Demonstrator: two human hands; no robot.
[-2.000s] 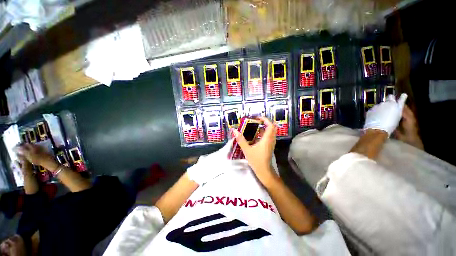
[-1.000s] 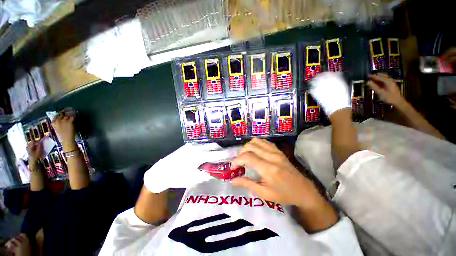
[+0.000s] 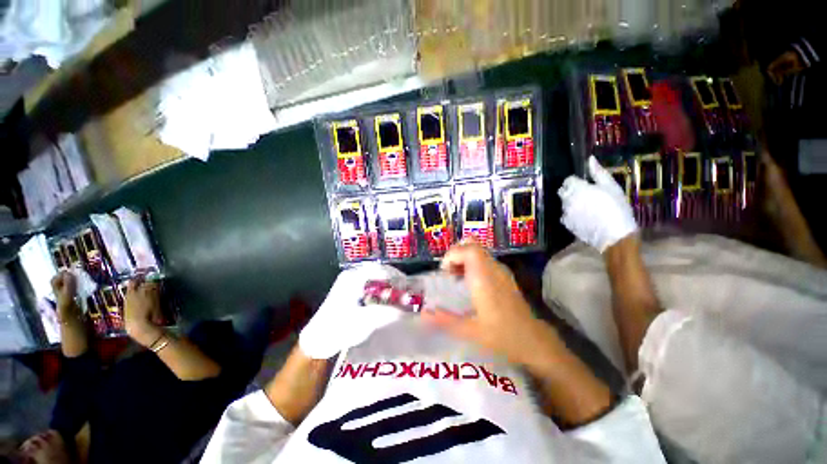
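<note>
A clear blister tray point(image 3: 430, 185) lies in front of me, with two rows of red keypad phones in yellow frames, screens up. My left hand point(image 3: 349, 313), in a white glove, holds one phone point(image 3: 392, 295) flat at my chest, just below the tray. Its red side with pale patches faces up and no screen shows. My bare right hand point(image 3: 481, 294) is blurred, just right of the phone and off it. Its thumb and fingers are apart, the fingers close to the tray's near edge. I see nothing in it, though a tiny part could be hidden.
At right, a neighbour's gloved hand point(image 3: 598, 207) is beside another phone tray point(image 3: 666, 149), with a blurred red shape above it. At left, another person's hands point(image 3: 141, 304) work over a tray. Behind are white paper point(image 3: 213, 101) and stacked clear trays point(image 3: 331, 50).
My right hand has come off the phone and moved up towards the tray. The phone, earlier screen up, now lies in my left glove. The neighbour's trays and gloved hand have shifted.
</note>
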